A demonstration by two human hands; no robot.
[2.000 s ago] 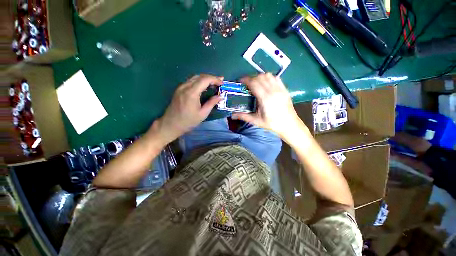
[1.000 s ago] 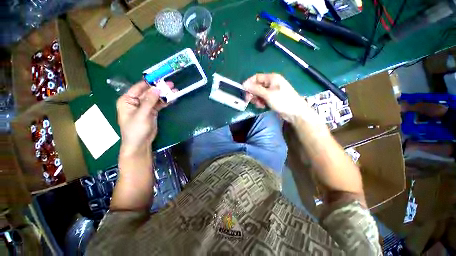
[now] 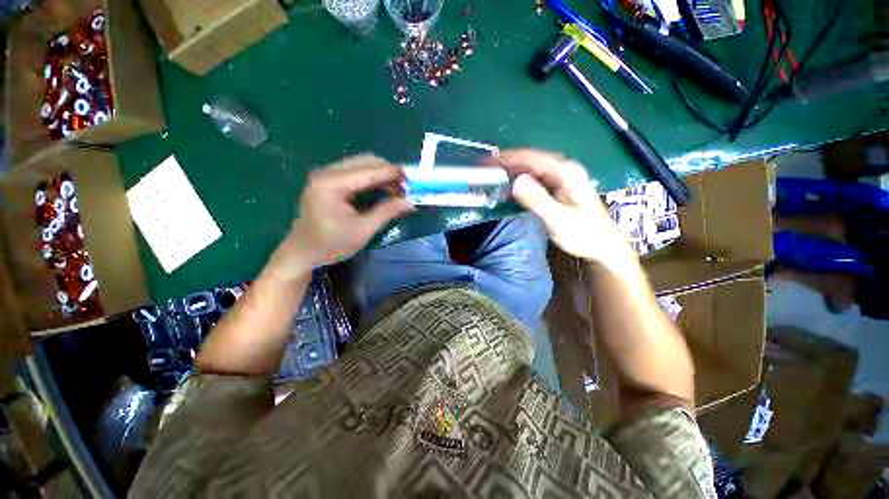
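A white housing (image 3: 456, 186) with a bright blue part inside is held between both hands above the front edge of the bench. It is tilted and blurred, so its inner parts are hard to make out. My left hand (image 3: 349, 210) grips its left end with thumb and fingers. My right hand (image 3: 554, 200) grips its right end. A white front frame (image 3: 429, 151) lies on the green mat just behind the housing, partly hidden by it and by my right fingers.
A hammer (image 3: 624, 132), pens and a thick black-handled tool (image 3: 682, 54) lie at the back right. Copper-coloured fittings (image 3: 424, 63) lie beside clear cups. A clear bottle (image 3: 234, 124) and white sheet (image 3: 174, 213) are left. Cartons (image 3: 721, 219) stand right, others left with red-and-white parts.
The housing has moved from the left to the centre and is now held by both hands. My right hand has let go of the small white frame, which now lies on the mat.
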